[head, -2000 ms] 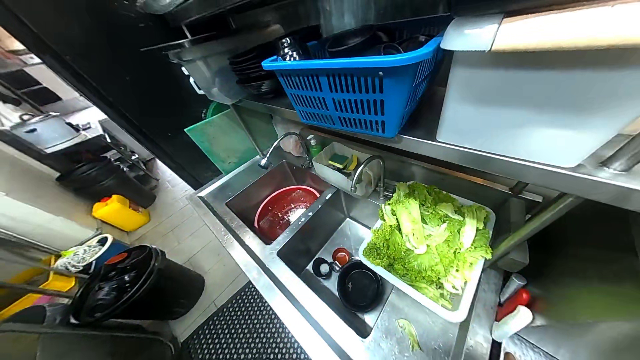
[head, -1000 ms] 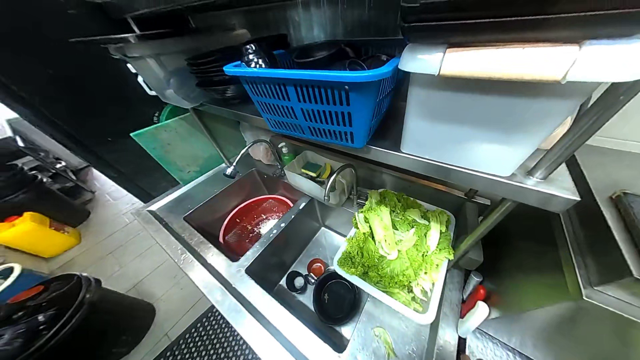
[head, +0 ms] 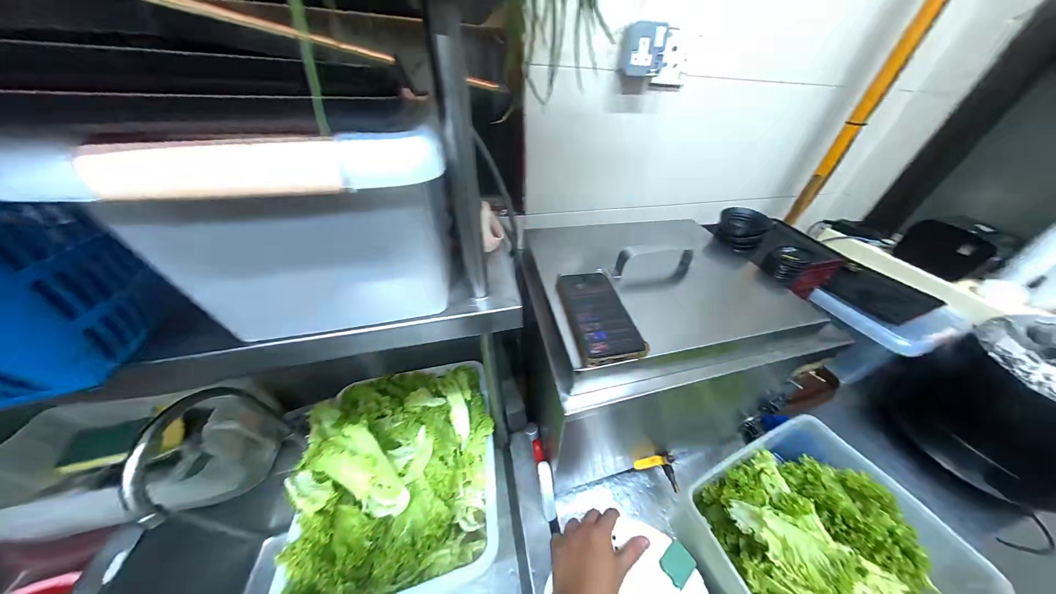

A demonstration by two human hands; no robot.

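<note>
My left hand reaches in at the bottom, fingers spread over a round white board or plate on the counter; whether it grips anything is unclear. A small green piece lies on the white surface right of the hand. Left of the hand are a knife with a white handle and one with a red handle. A white tub of green lettuce stands at the left, and a second tub of lettuce stands at the right. My right hand is out of view.
A smartphone lies on a steel lid with a handle. Above left, a steel shelf holds a grey bin and a blue basket. A faucet arches over the sink. A yellow-handled tool lies behind the white surface.
The view has swung far to the right, away from the sinks. My left hand has come into view, and so have the phone on the steel lid and the second lettuce tub.
</note>
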